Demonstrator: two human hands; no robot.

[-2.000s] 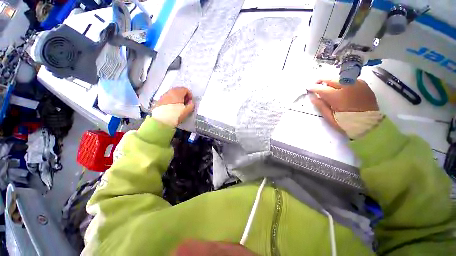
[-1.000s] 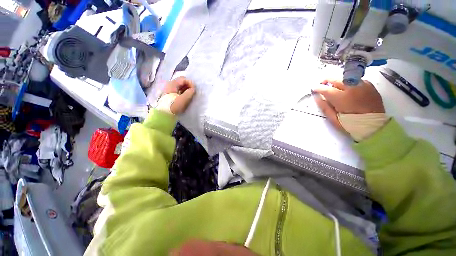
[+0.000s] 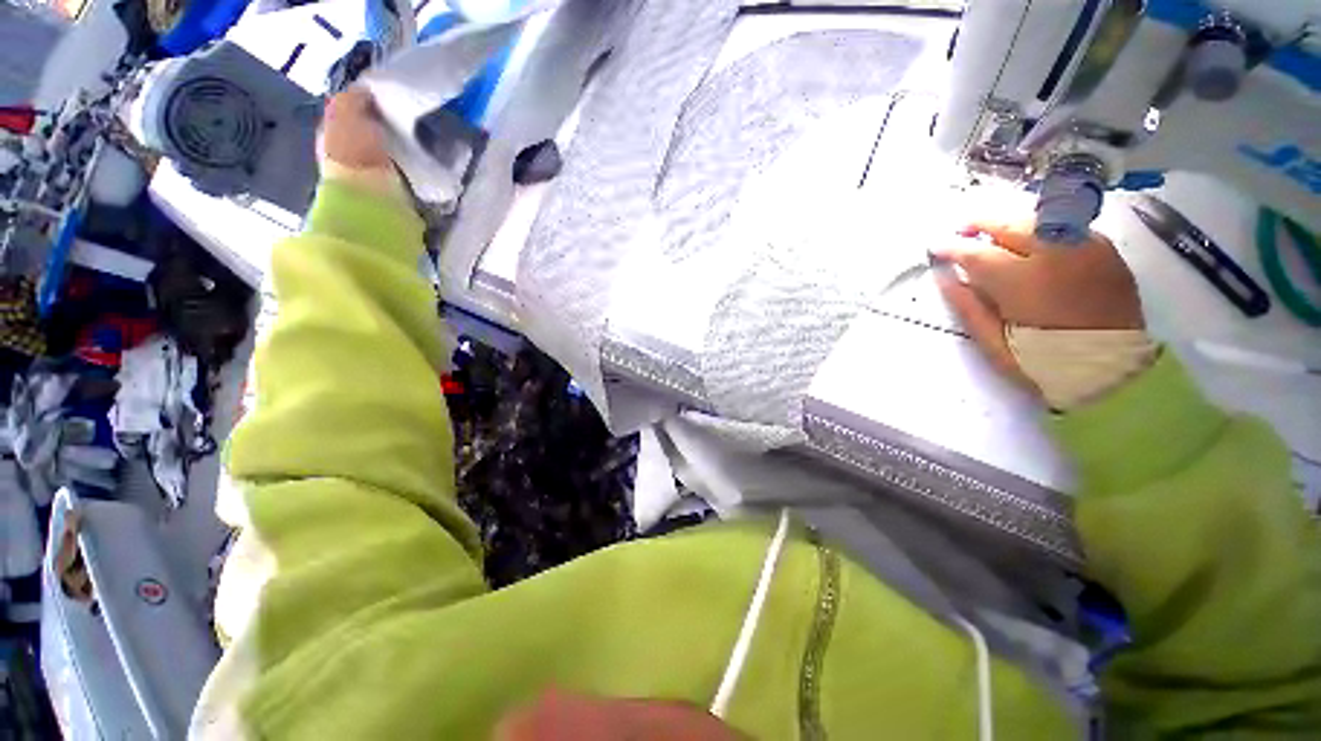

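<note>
Light grey knit pieces lie across the white machine bed and hang over its near edge. My left hand is at the upper left, with its fingers closed on the corner of a light grey fabric piece beside the clamp. My right hand lies near the presser foot, fingertips on bright white material. I cannot tell whether it grips anything. The blue-grey cylinder partly covers this hand.
Black snips, a green ring and a pale stick lie right of my right hand. A grey clamp with a ribbed disc stands at upper left. A measuring strip runs along the near edge. Cloth heaps lie at lower left.
My left hand has moved up and left from the grey pieces to the clamp and now lifts a fabric piece there. My right hand has stayed beside the presser foot.
</note>
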